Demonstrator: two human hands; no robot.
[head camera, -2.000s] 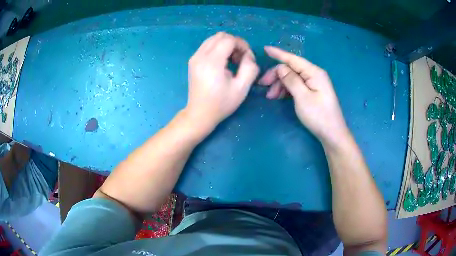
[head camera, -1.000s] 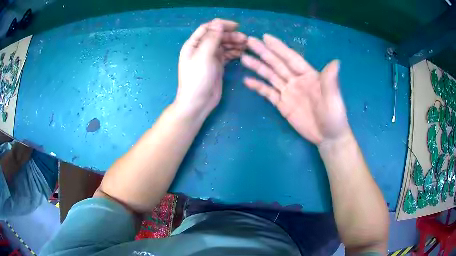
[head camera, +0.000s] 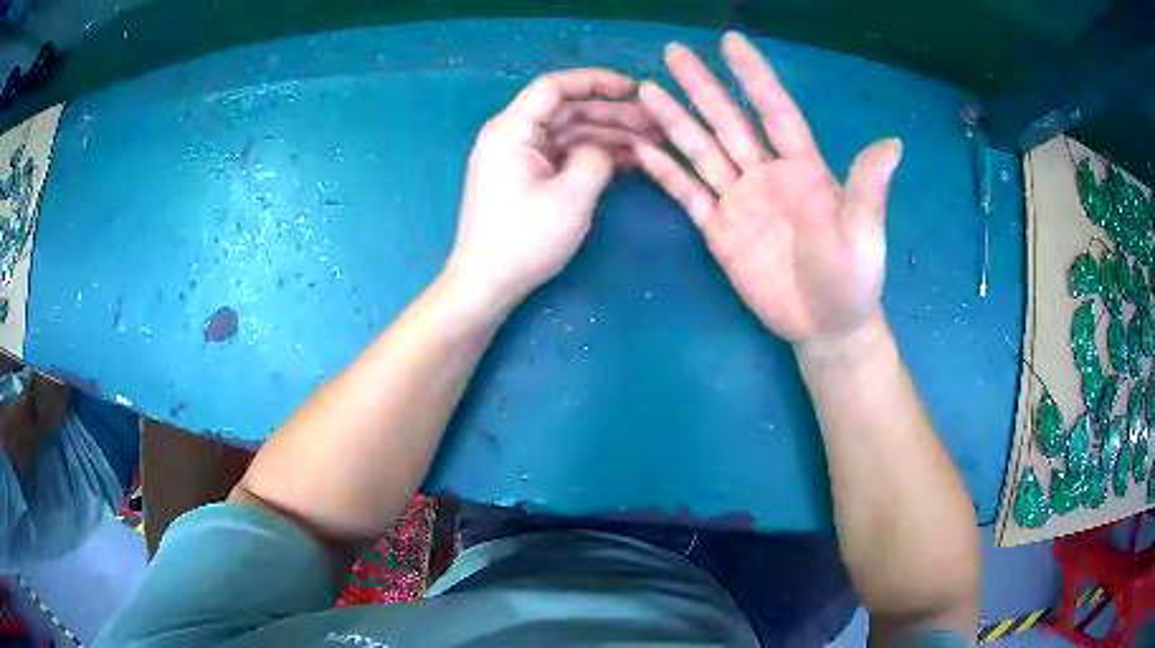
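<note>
Both hands are bare and raised over the blue-green table mat (head camera: 633, 418). My left hand (head camera: 538, 184) has its fingers curled, back of the hand up, with a gap between thumb and fingers; nothing shows in it. My right hand (head camera: 792, 209) is turned palm up with its fingers spread and the palm empty. Its lower fingertips are close to or touching the left fingertips; which cannot be told. No housing shows in either hand.
A thin tool with a teal grip (head camera: 985, 215) lies on the mat at the right. A tan board sheet (head camera: 1045, 253) with rows of green boards is at the right edge, a similar sheet (head camera: 38, 152) at far left. Red-lined box (head camera: 393, 557) below the table; another person's arm (head camera: 44, 418) lower left.
Since the earliest frame my right hand has opened out, turned palm up and spread its fingers. My left hand opened somewhat, then curled again and stays near the same place.
</note>
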